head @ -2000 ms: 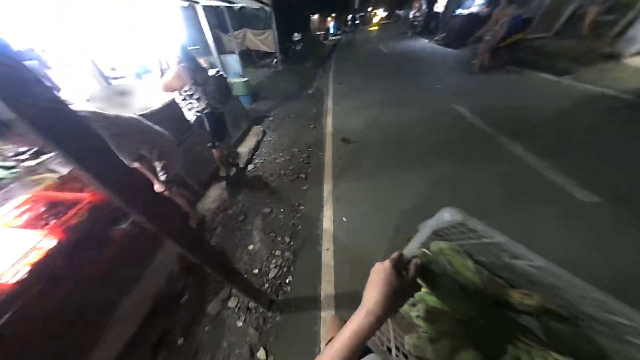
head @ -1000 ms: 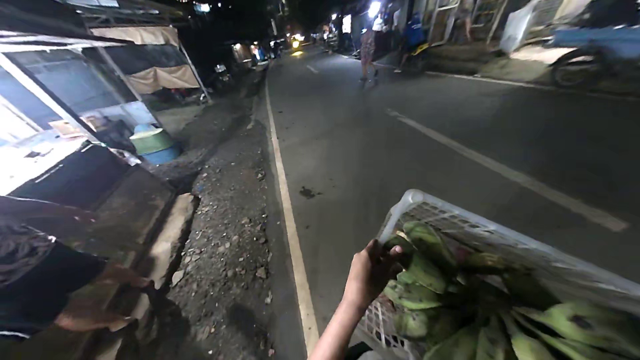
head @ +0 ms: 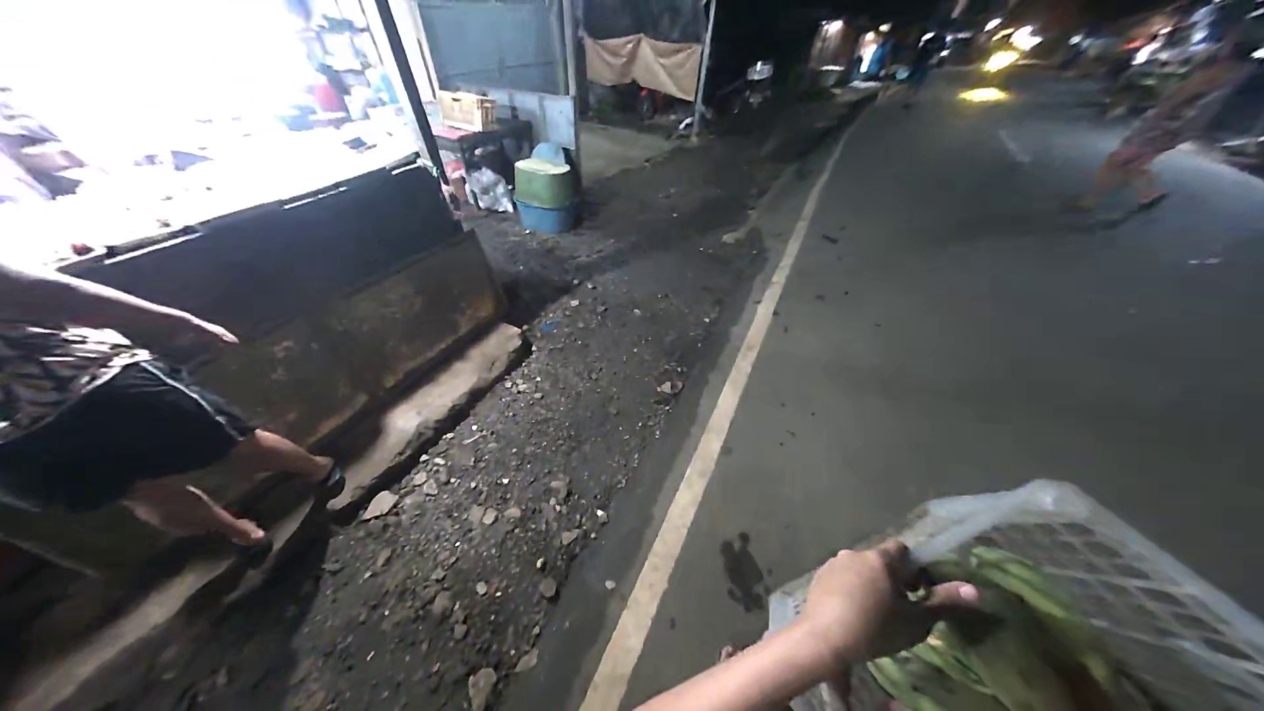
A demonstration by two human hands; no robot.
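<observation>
A pale plastic lattice crate (head: 1136, 553) stands at the lower right, with green bananas (head: 1027, 632) inside it. One hand of mine (head: 874, 602), which looks like my left by its arm coming from the bottom centre, is closed at the crate's near left edge, over its rim and beside the bananas. The fingers are curled, with the thumb reaching over the fruit; blur hides whether they grip rim or stem. My right hand is out of the picture.
A white line (head: 726, 405) edges the road beside gravel (head: 533, 464). At left a person (head: 118, 415) steps along a concrete ledge (head: 434, 395) by a brightly lit stall. A green and blue tub (head: 545, 193) stands farther on; another person (head: 1155, 128) crosses at upper right.
The view has swung and moved forward along the road. The tub and stall now appear nearer. My hand stays at the crate's edge.
</observation>
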